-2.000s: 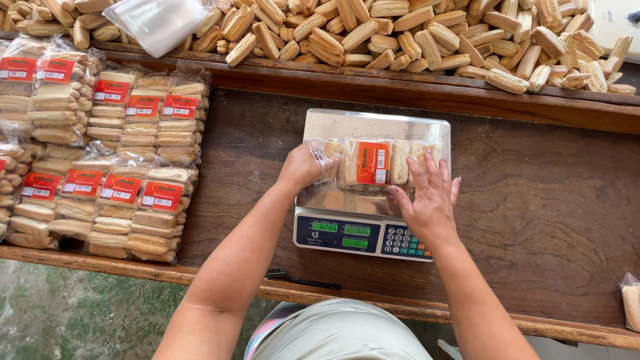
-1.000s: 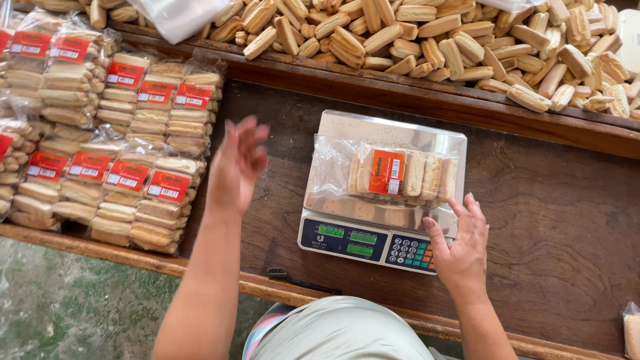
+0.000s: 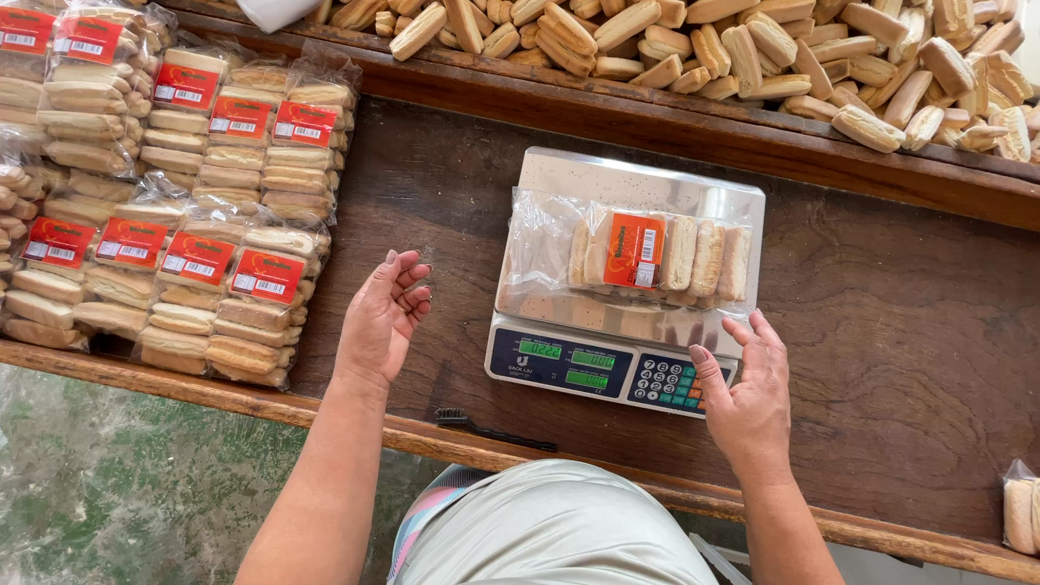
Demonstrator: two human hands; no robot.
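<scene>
A clear plastic bag of finger-shaped biscuits (image 3: 678,256) with a red label lies flat on the steel pan of a digital scale (image 3: 561,366); the bag's loose end points left. My left hand (image 3: 386,317) is held over the table left of the scale, palm turned inward, fingers part-curled and apart, with nothing clearly in it. My right hand (image 3: 751,390) is by the scale's lower right corner, fingers spread near the bag's right end and partly over the keypad's edge. It grips nothing; whether a fingertip touches the bag, I cannot tell.
Filled, labelled biscuit bags (image 3: 264,301) stand in rows at the left. Loose biscuits (image 3: 739,57) are heaped behind a wooden ledge (image 3: 650,130), with a stack of plastic bags (image 3: 276,10) at its top left. A black brush (image 3: 496,431) lies near the front edge; another bag (image 3: 1020,508) is at far right.
Two seconds ago both my hands were on the biscuit bag on the scale. My left hand has since let go and moved left; my right hand has drawn back to the scale's lower right.
</scene>
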